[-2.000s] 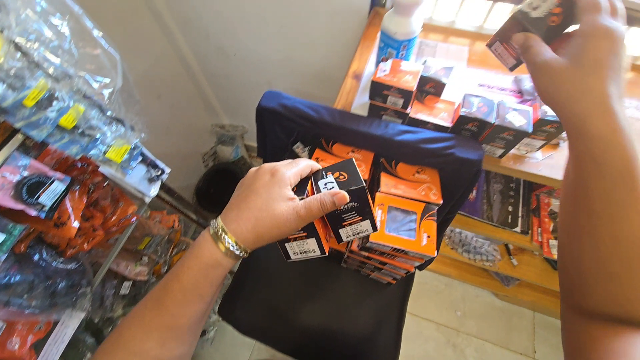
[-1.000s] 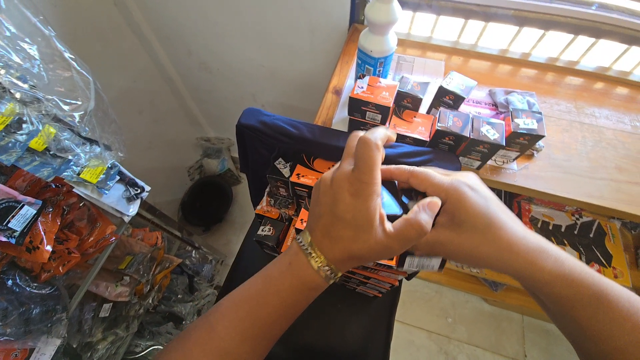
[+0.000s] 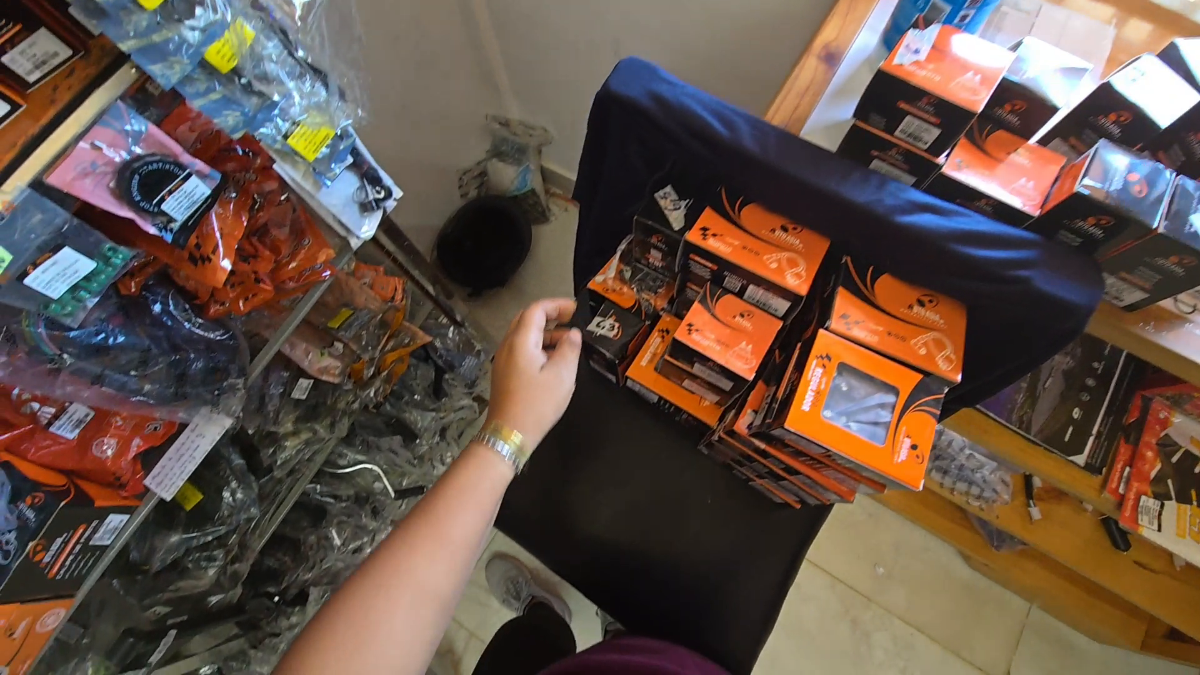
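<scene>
My left hand [image 3: 534, 370], with a metal wristwatch on its wrist, is at the left side of a black chair seat [image 3: 647, 525]. Its fingertips are beside a small black box [image 3: 607, 330] with a white sticker; whether they touch it is unclear, and the far fingers are partly hidden. Several orange and black cardboard boxes stand on the seat, among them a box with a clear window [image 3: 858, 403] on a stack at the right and a closed orange-topped box [image 3: 759, 248] near the backrest. A dark blue cloth [image 3: 694, 122] covers the backrest. My right hand is out of view.
At the left, a shelf [image 3: 272, 352] holds plastic-bagged parts. A black bucket [image 3: 483, 244] stands on the floor by the wall. At the right, a wooden counter [image 3: 1153, 342] bears more orange and black boxes [image 3: 1003, 173]; packaged goods lie on its lower shelf. A shoe [image 3: 514, 579] is below.
My hands were together over the boxes a second ago; now the left is at the chair's left side and the right has left the view. The view has shifted.
</scene>
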